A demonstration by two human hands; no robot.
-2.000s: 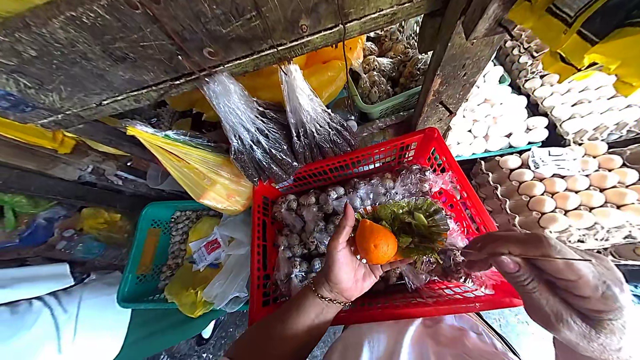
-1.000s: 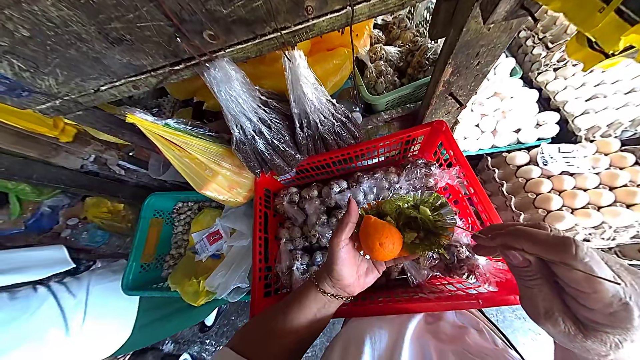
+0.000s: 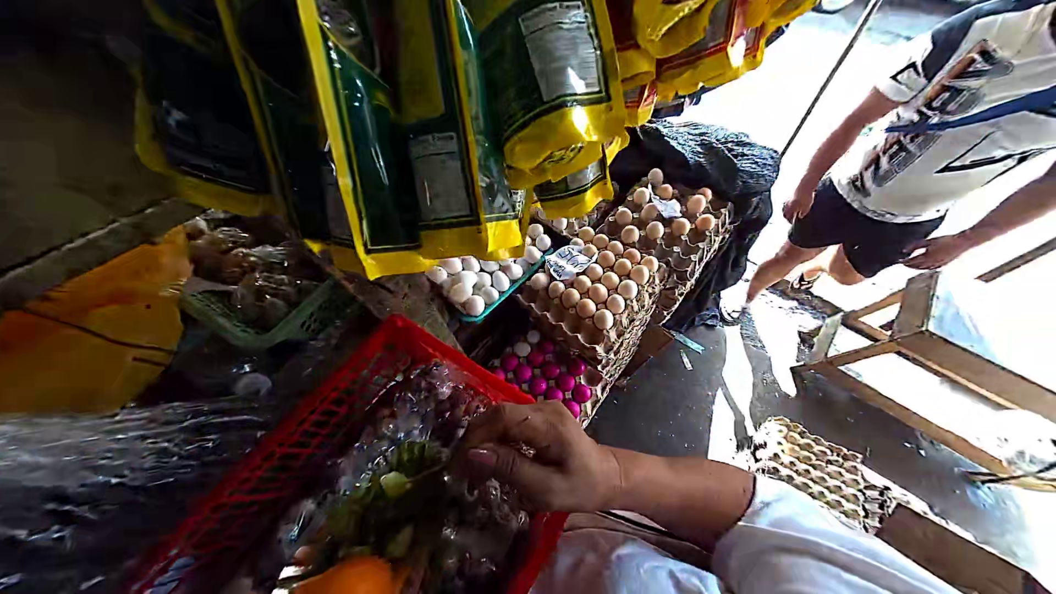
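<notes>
At the bottom left, a bundle of green leafy vegetables (image 3: 384, 499) lies over the red plastic crate (image 3: 289, 445), with a round orange fruit or vegetable (image 3: 351, 576) below it. My right hand (image 3: 536, 454) is at the bundle's right side, its fingers pinched on a thin strand that runs from the greens. Clear plastic bags with small contents (image 3: 429, 396) fill the crate beneath. Of my left hand, at most a fingertip (image 3: 305, 554) shows at the bottom edge beside the orange thing; the rest is hidden or out of frame.
Green and yellow packets (image 3: 429, 148) hang overhead. Beyond the crate are white eggs (image 3: 474, 285), stacked cartons of brown eggs (image 3: 598, 280) and magenta eggs (image 3: 540, 371). A person (image 3: 932, 140) stands at the right near a wooden frame (image 3: 907, 346); empty egg trays (image 3: 813, 470) lie lower.
The view has swung far to the right. The person and the wooden frame have come into view, while my left palm, seen earlier under the orange thing and greens, no longer shows.
</notes>
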